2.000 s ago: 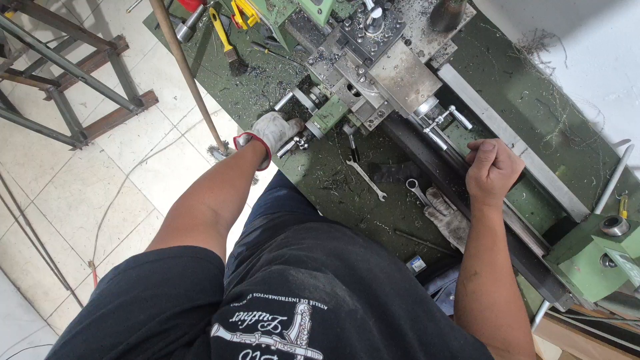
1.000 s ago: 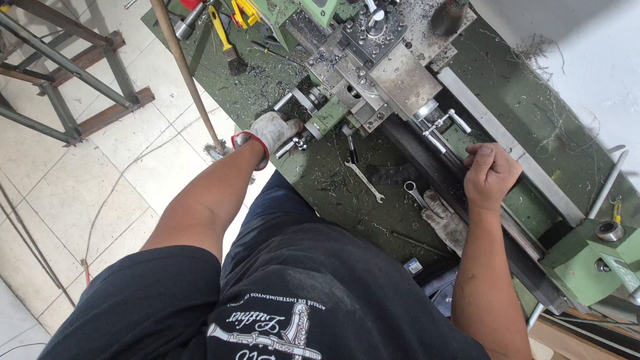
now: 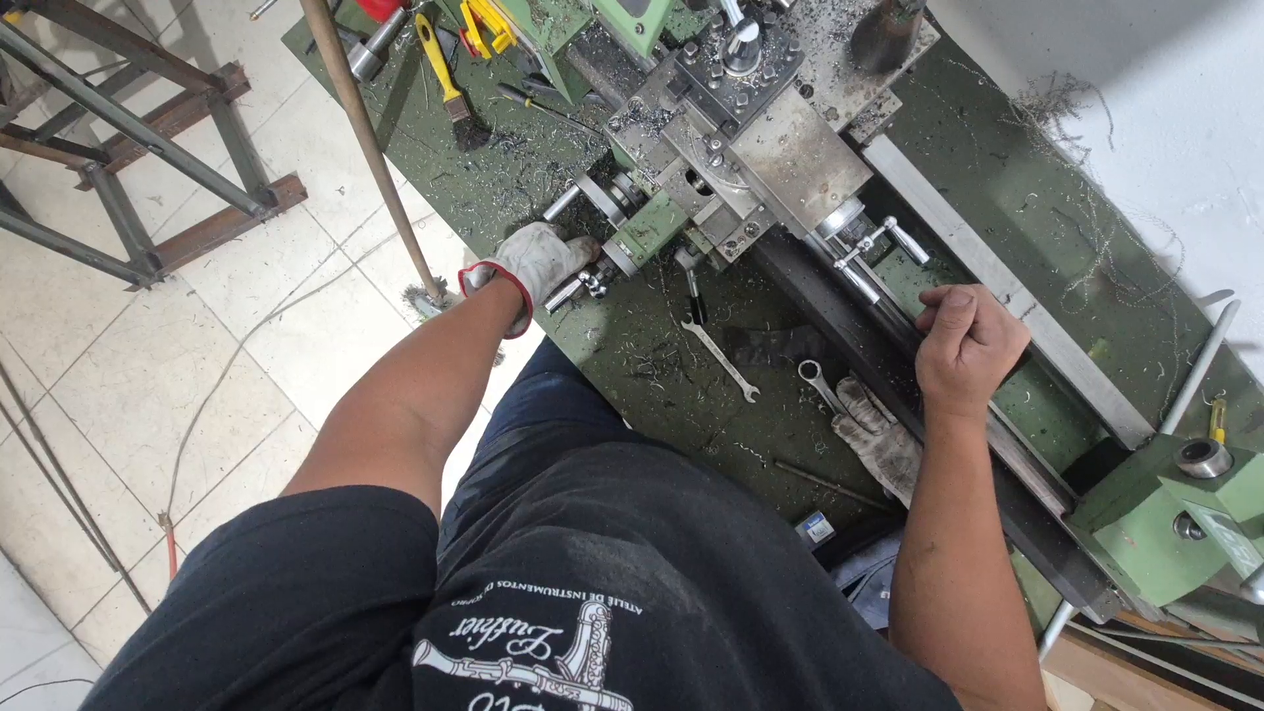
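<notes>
My left hand, in a pale work glove with a red cuff, is at the front of the lathe carriage, against the handwheel at the end of the green apron; its grip is partly hidden. My bare right hand is loosely curled over the lathe bed, near the compound slide's crank handle, and nothing shows in it. The tool post stands on the slide among metal chips. Below the carriage lie an open-end wrench, a ring wrench and a second glove.
A yellow-handled brush and a screwdriver lie on the chip-strewn green tray. A wooden pole leans at its left edge. The green tailstock stands at lower right, steel frames at left. Stringy swarf lies upper right.
</notes>
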